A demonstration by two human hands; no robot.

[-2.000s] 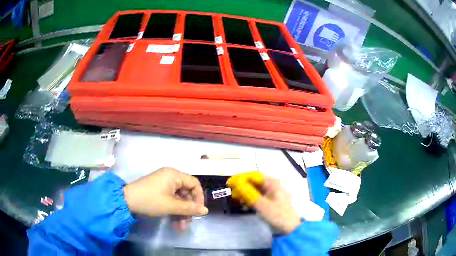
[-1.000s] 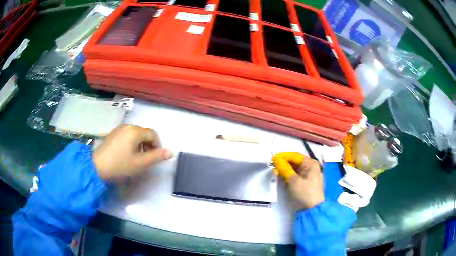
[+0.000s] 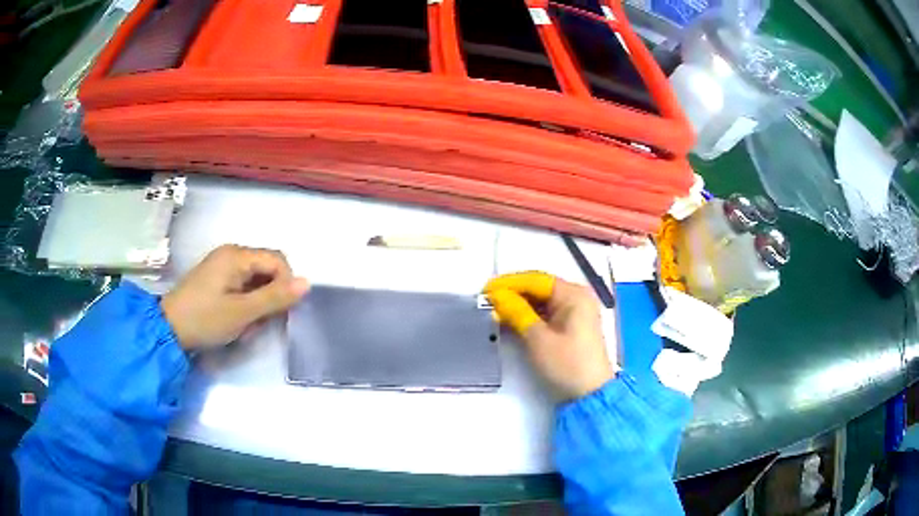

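Note:
The smartphone [image 3: 403, 387] lies flat on the white work mat [image 3: 333, 428], its long side across my view. A clear screen protector film [image 3: 398, 328] lies over it, so the glass looks grey. My left hand [image 3: 224, 297], bare, pinches the film's far left corner between thumb and finger. My right hand [image 3: 552, 331], with yellow finger cots, pinches the film's far right corner at a small printed tab [image 3: 485, 301]. Whether the film touches the glass all over cannot be told.
Stacked red phone trays [image 3: 403, 166] stand behind the mat. A thin tan stick [image 3: 415, 242] and a black tool [image 3: 588, 269] lie before them. Protective films [image 3: 106, 230] lie left. Solvent bottles [image 3: 720, 257], wipes [image 3: 697, 328] and a blue card [image 3: 637, 325] are right.
The film's printed tab, over the phone's middle at first, is now at the right end. Both hands have moved apart to the film's ends, and the glass has gone from black to grey.

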